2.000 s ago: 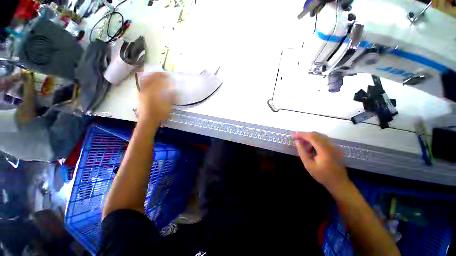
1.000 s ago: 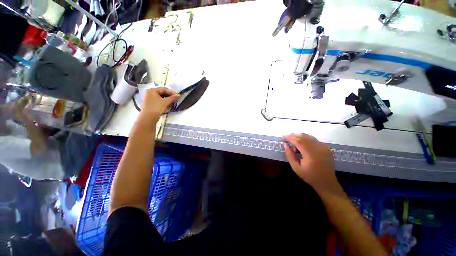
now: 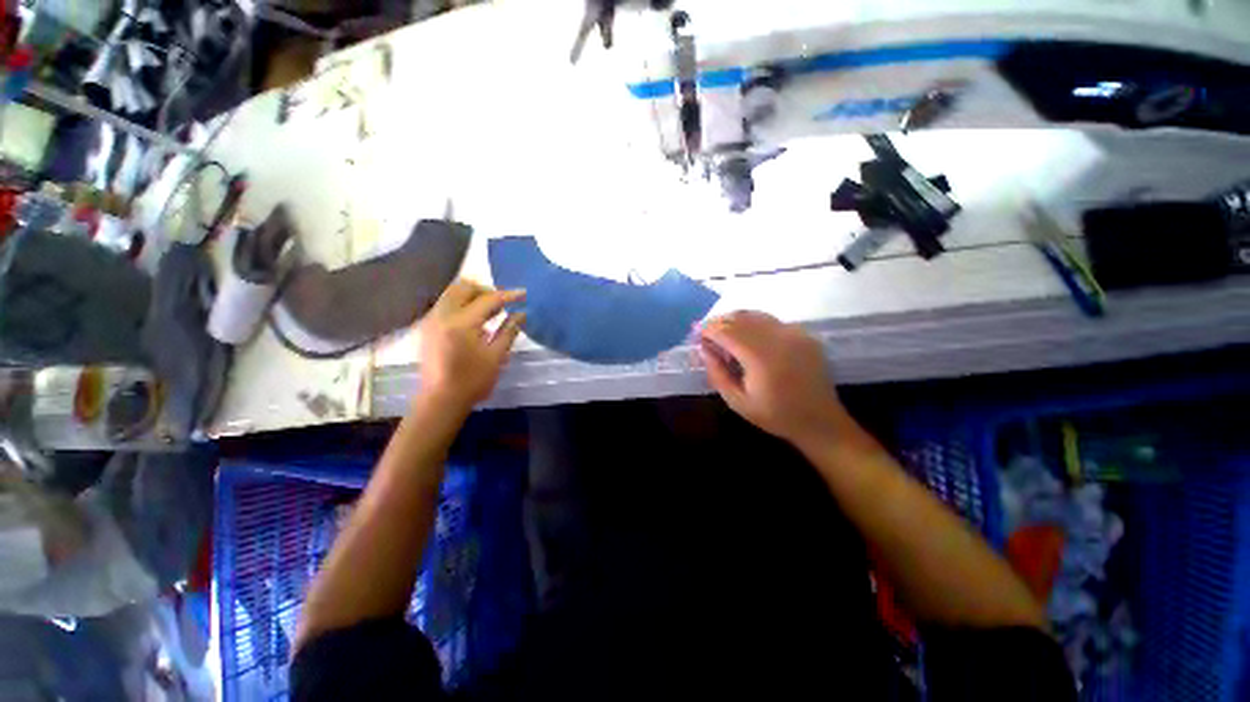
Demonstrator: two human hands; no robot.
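A blue-grey curved cut piece lies spread at the table's front edge, curving downward between my hands. My left hand is at its left side, with thumb and fingertips on or against its edge; the exact grip is blurred. My right hand pinches its right end between thumb and fingers. Another curved piece, dark grey-brown with a white layer under it, lies on the table to the left of my left hand.
The sewing machine head is at the upper right. A black spiky cluster, a thin yellow-blue item and a black rectangle lie to the right. A rolled white-grey bundle is left. Blue crates stand below the table.
My left hand has left the dark pieces and moved right. A blue-grey piece is now spread between both hands. The view has shifted, so the machine appears higher and further left.
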